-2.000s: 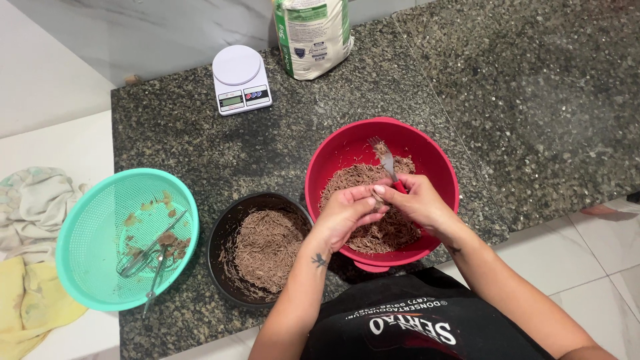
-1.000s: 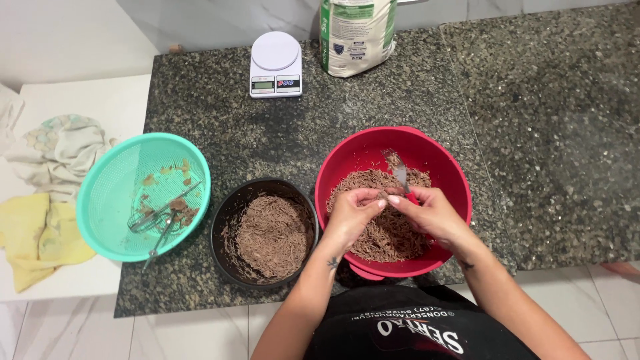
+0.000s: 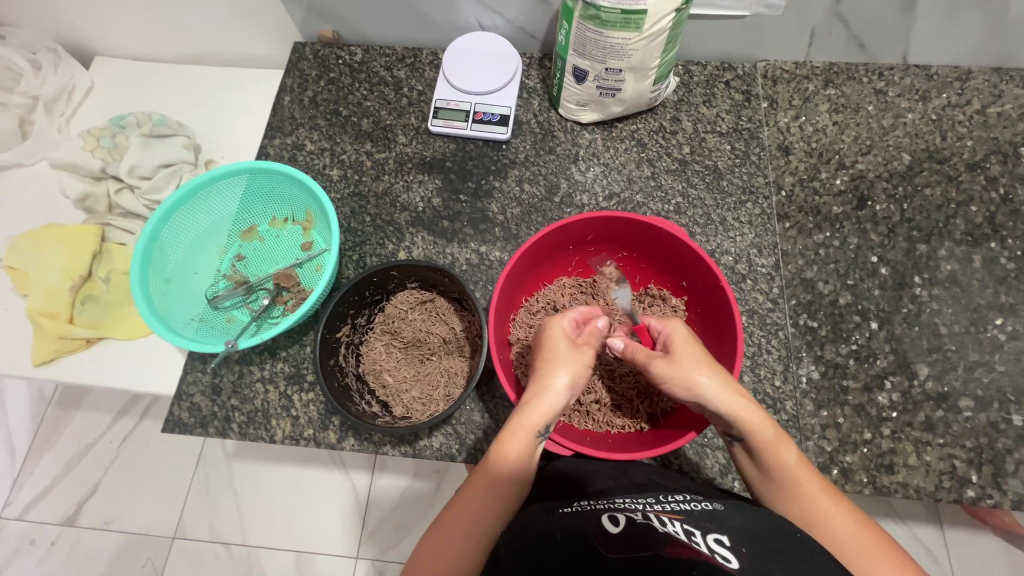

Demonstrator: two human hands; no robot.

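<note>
A red bowl (image 3: pixel 704 280) holds a heap of brown shredded food (image 3: pixel 552 300). Over it, my right hand (image 3: pixel 672 360) grips the red handle of a fork (image 3: pixel 622 296), whose metal end points up and away from me with brown bits on it. My left hand (image 3: pixel 568 348) is beside the right one, thumb and fingertips pinched together near the fork's handle; whether a shred is between them cannot be told. To the left stands a black round pan (image 3: pixel 324 360) with more of the same shreds (image 3: pixel 420 352).
A turquoise colander (image 3: pixel 172 296) with metal utensils and brown residue overhangs the counter's left edge. Behind are a white kitchen scale (image 3: pixel 480 72) and a large printed bag (image 3: pixel 616 64). A yellow cloth (image 3: pixel 64 288) and a patterned cloth (image 3: pixel 144 160) lie on the white surface at left.
Both hands stay close together over the red bowl, with the fork still in the right hand. The view has shifted.
</note>
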